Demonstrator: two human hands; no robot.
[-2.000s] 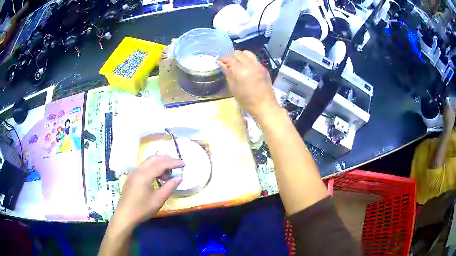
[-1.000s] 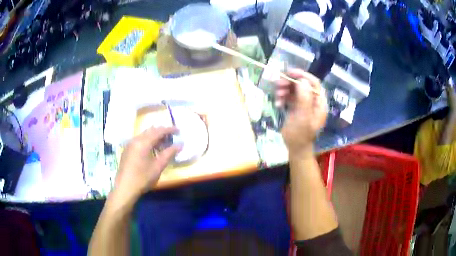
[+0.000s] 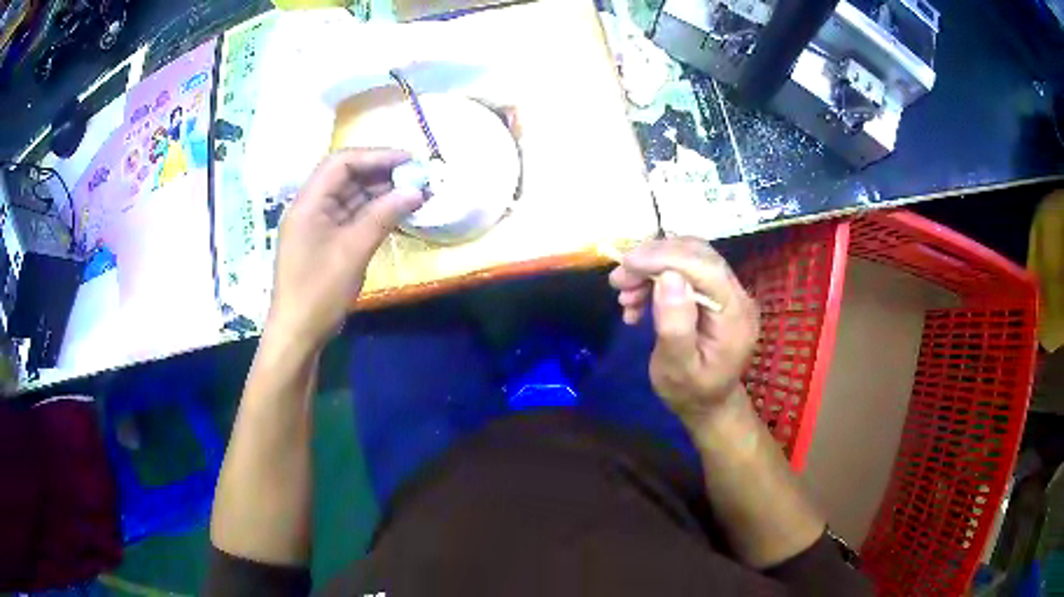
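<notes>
A round white part (image 3: 473,175) lies in the recess of the cream work pad (image 3: 572,140), with dark twisted lead wires (image 3: 418,114) running from its centre. My left hand (image 3: 350,216) pinches a small whitish part (image 3: 411,177) between thumb and fingertips over the disc. My right hand (image 3: 688,309) is low at the right, by the pad's front edge, and holds a thin pale stick (image 3: 705,301) between thumb and fingers. The stick's tip points left towards the pad.
The red crate (image 3: 828,338) with a cardboard lining stands at the right. The silver-grey metal fixture (image 3: 840,88), with a thick black cylinder (image 3: 788,47) on it, is at the upper right. A pink cartoon sheet (image 3: 158,175) lies left. The yellow box (image 3: 313,4) is cut off at the top.
My right hand has left the round tub and come down towards me, now with the pale stick. The view has tipped down, so the tub is out of picture. My left hand still pinches the small part.
</notes>
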